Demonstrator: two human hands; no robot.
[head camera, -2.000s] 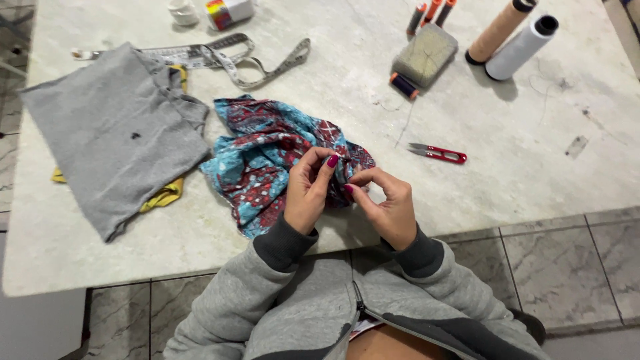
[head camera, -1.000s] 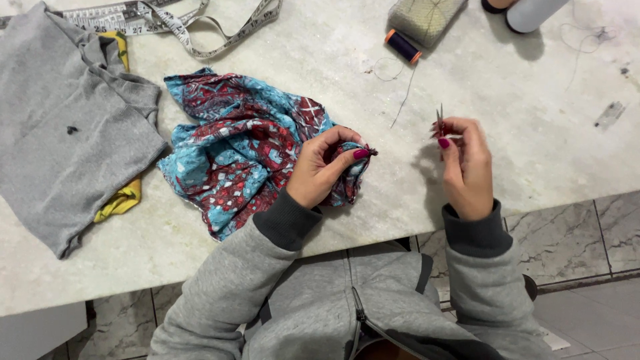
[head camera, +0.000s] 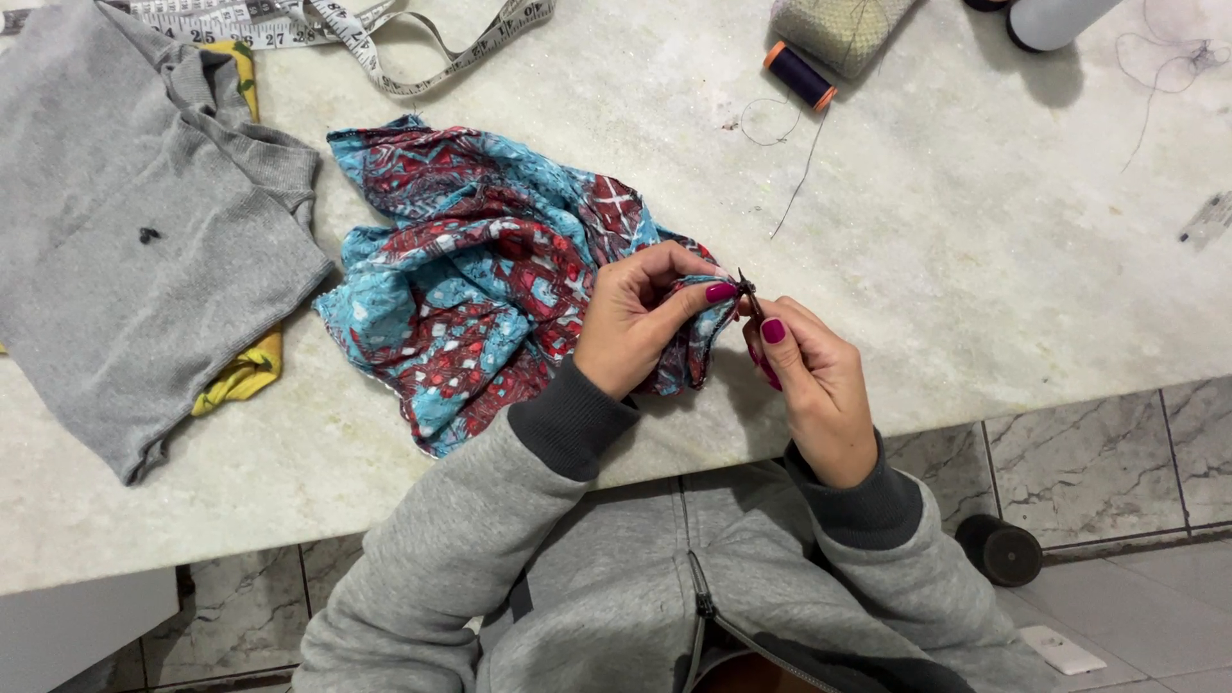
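My left hand (head camera: 640, 313) pinches the edge of a crumpled blue and red patterned fabric (head camera: 481, 289), which spreads over the tabletop to the left. In my right hand (head camera: 818, 380) is a pair of thread snips (head camera: 760, 327), red at the handle, with the blades upright against the pinched edge. Both hands almost meet there, just right of the fabric. A small dark bit is at the blade tips; whether the blades are closed on it I cannot tell. A spool of dark thread (head camera: 800, 76) lies above my hands, with a loose thread end trailing down from it.
On the left of the marble table (head camera: 962, 289) lies a folded grey garment (head camera: 173, 221) with yellow cloth (head camera: 245, 375) under it. A measuring tape (head camera: 423, 72) curls at the top. A mesh-covered block (head camera: 842, 29), a thread cone (head camera: 1054, 19) and loose thread (head camera: 1155, 72) are at the upper right.
The snips lay on the table at first; my right hand took them up and has now brought them left to the fabric edge. My left hand still pinches the fabric. The view has moved closer.
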